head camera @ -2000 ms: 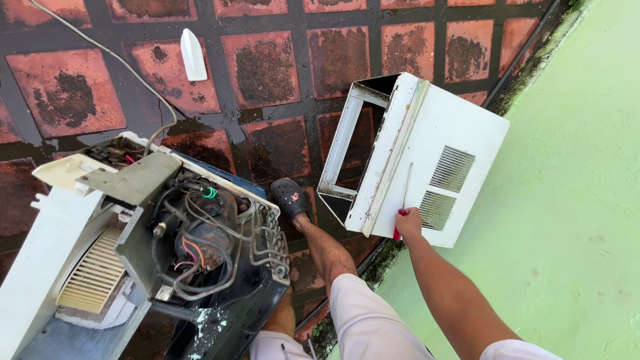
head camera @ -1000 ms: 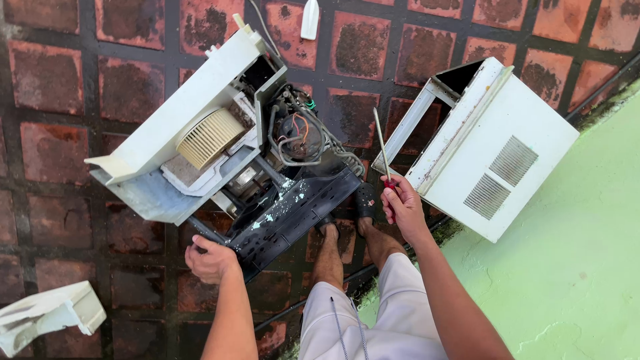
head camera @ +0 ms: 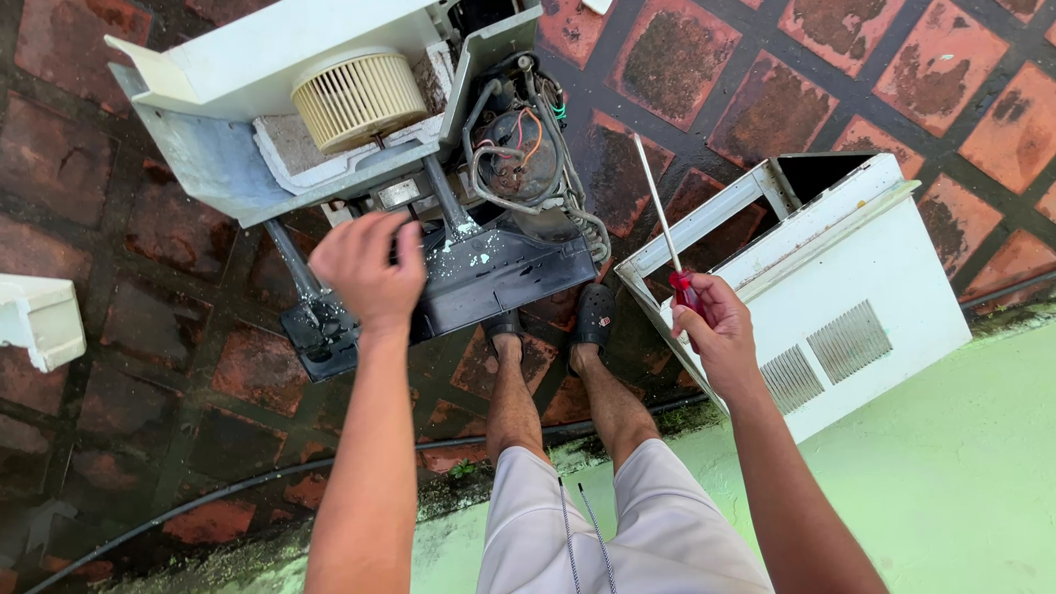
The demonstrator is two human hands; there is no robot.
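Observation:
My right hand [head camera: 716, 326] grips the red handle of a long screwdriver [head camera: 657, 202], its shaft pointing up, beside a white vented metal casing [head camera: 866, 256]. My left hand [head camera: 371, 264] is over the black plastic base [head camera: 511, 276] of an opened window air conditioner, fingers partly curled; whether it touches anything cannot be told. A cream blower wheel [head camera: 360, 101] sits in the unit's grey metal housing [head camera: 223, 157]. To its right are the dark compressor [head camera: 513, 157] with bent copper-type pipes and orange wires.
Wet red paving tiles [head camera: 676, 62] surround the unit. A white plastic part [head camera: 49, 318] lies at the far left. A black hose [head camera: 239, 487] runs along the foot of the green wall [head camera: 932, 495]. My feet in black clogs [head camera: 594, 316] stand beside the black base.
My left hand, out of view two seconds ago, was by the black base's left end one second ago and is now above it. My right hand has lifted the screwdriver off the white casing.

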